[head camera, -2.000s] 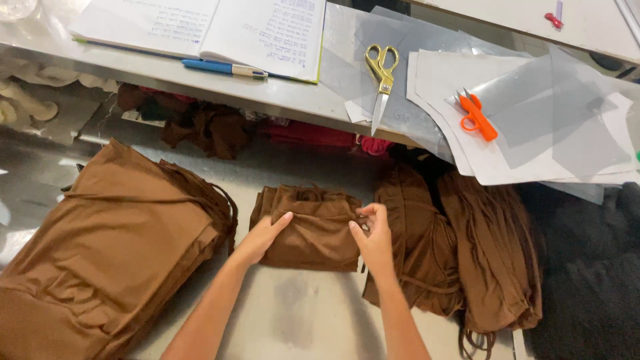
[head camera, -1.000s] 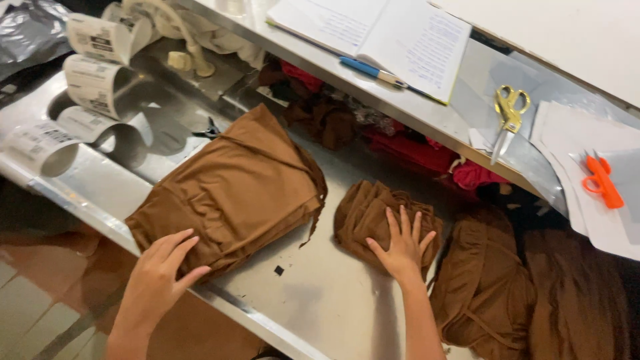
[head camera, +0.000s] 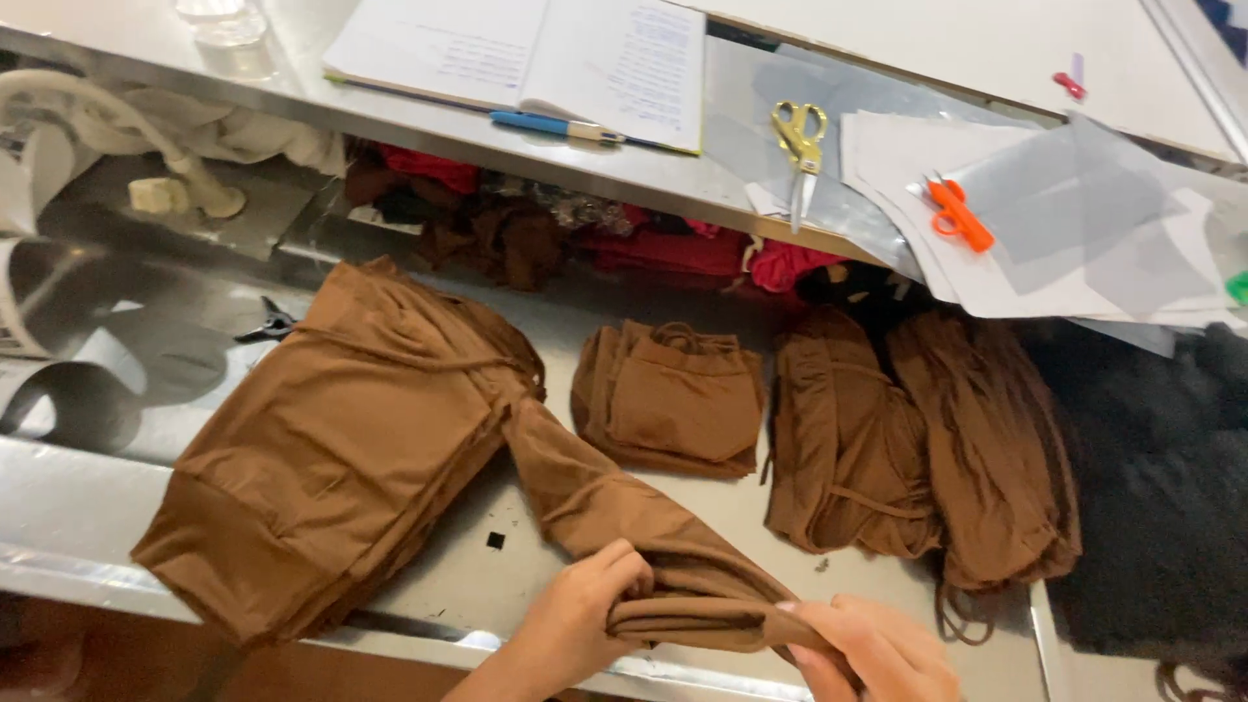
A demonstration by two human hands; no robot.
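Observation:
A brown fabric garment stretches from the large pile toward the table's near edge, its near end folded over in layers. My left hand grips the left side of that end, and my right hand pinches its right side. Left of them lies the large pile of brown garments, with a strap across its top. Beyond my hands sits a small folded brown stack with a cord loop on top. Two brown bundles lie to its right, one tied with a strip.
The raised shelf holds an open notebook, a blue pen, gold-handled scissors, orange thread snips and paper sheets. Dark fabric lies at right. Curled printed paper and a black tool are at left.
Both hands have moved to the near edge and taken hold of a brown garment. My right hand has let go of the small folded stack, and my left hand has left the large pile.

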